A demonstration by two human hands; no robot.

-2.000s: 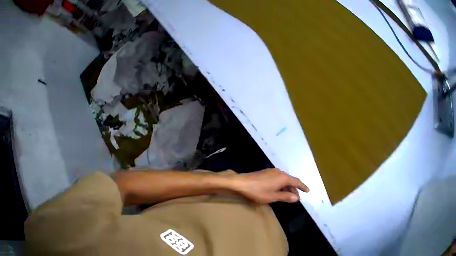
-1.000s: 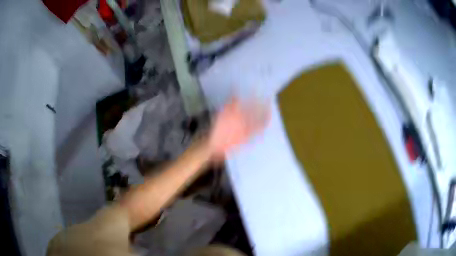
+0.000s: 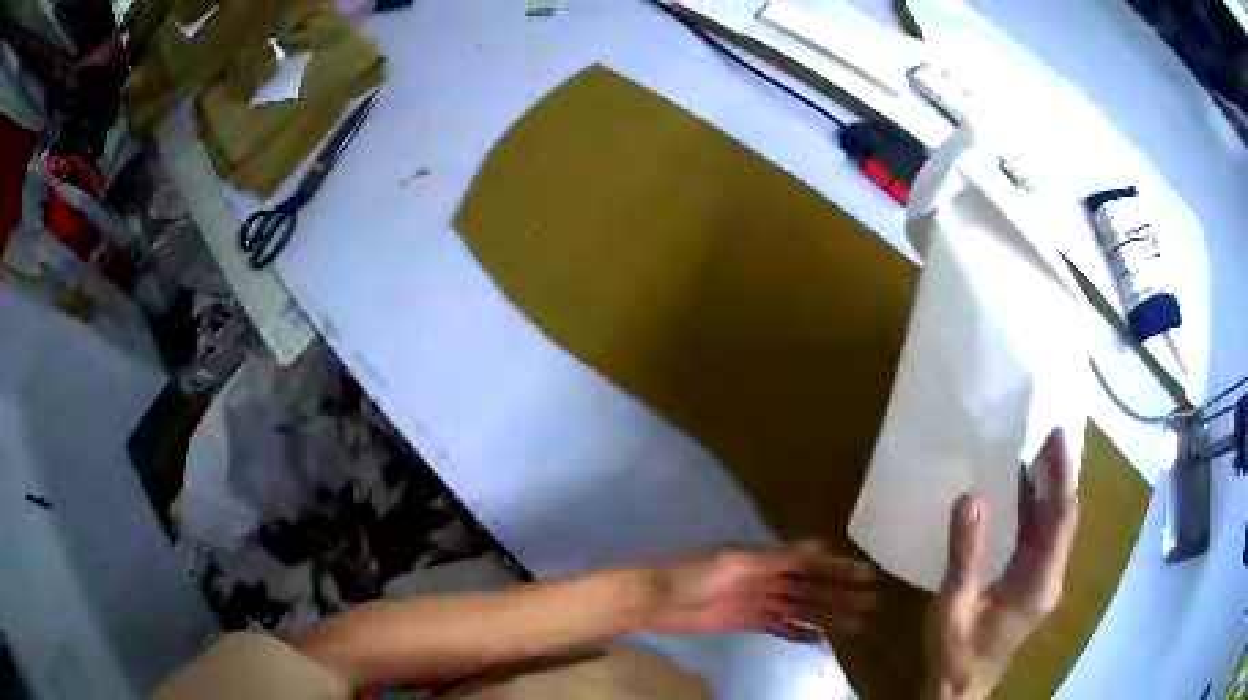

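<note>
An olive panel (image 3: pixel 684 260) lies flat on the pale table. A white paper sheet (image 3: pixel 965 369), curled and raised at its far end, covers part of the panel's right side. My right hand (image 3: pixel 1006 581) is at the sheet's near end, with thumb and a finger on either side of the paper; the rest of the hand is cut off by the bottom edge. My left hand (image 3: pixel 773 588) rests with extended, slightly blurred fingers on the near part of the panel, beside the paper's near corner. It holds nothing visible.
Black-handled shears (image 3: pixel 294 205) lie near the table's left edge, beside olive pieces (image 3: pixel 281 103) with white slips. Beyond the panel are a red and black tool (image 3: pixel 879 162) with a cord, a pale block with navy ends (image 3: pixel 1133 260) and a metal object (image 3: pixel 1187 499). Scraps (image 3: pixel 315 465) lie below the table.
The view has swung, bringing the shears into sight. The white sheet and my right hand now show over the panel. My left hand has come down from a blurred swing onto the panel.
</note>
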